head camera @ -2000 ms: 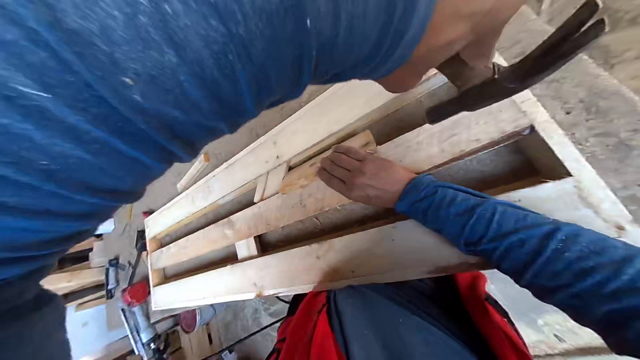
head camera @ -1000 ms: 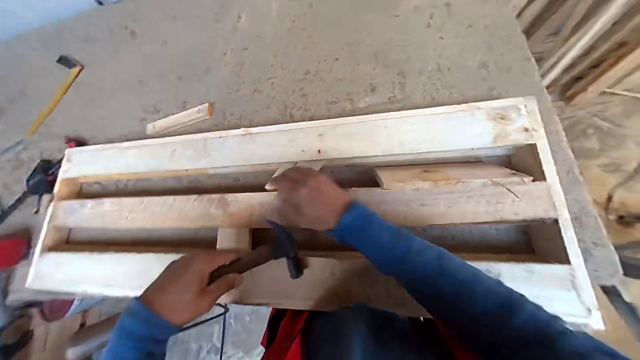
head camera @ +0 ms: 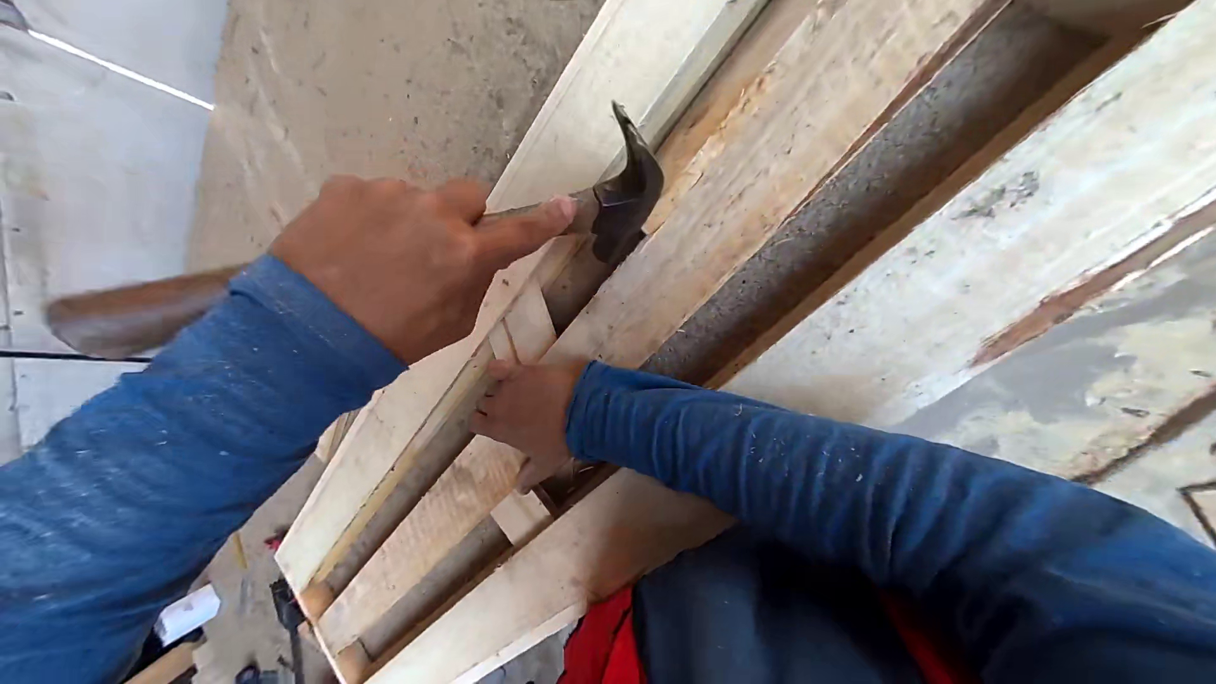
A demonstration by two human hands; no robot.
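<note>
My left hand [head camera: 389, 256] is closed round the wooden handle of a claw hammer [head camera: 627, 204], its thumb stretched along the handle. The hammer's head is over the far slot of a long wooden frame [head camera: 950, 313], beside a wood strip [head camera: 727, 119] lying in that slot. Lower in the view, my right hand [head camera: 532, 408] grips the frame's middle board [head camera: 693, 237], with its fingers on the far side and its thumb on the near side. Its fingertips are by short wooden pieces [head camera: 522, 328] set across the far slot. Another short block [head camera: 521, 518] sits in the near slot.
Concrete floor [head camera: 399, 85] lies beyond the frame, with pale panels [head camera: 104, 142] at the upper left. Tools and a small white box [head camera: 187, 613] are at the lower left. Red and dark clothing [head camera: 760, 608] borders the frame's near side.
The view has turned strongly and come closer. The hammer head, over the middle board and near slot one second ago, is now over the far slot. My right hand has shifted onto the middle board.
</note>
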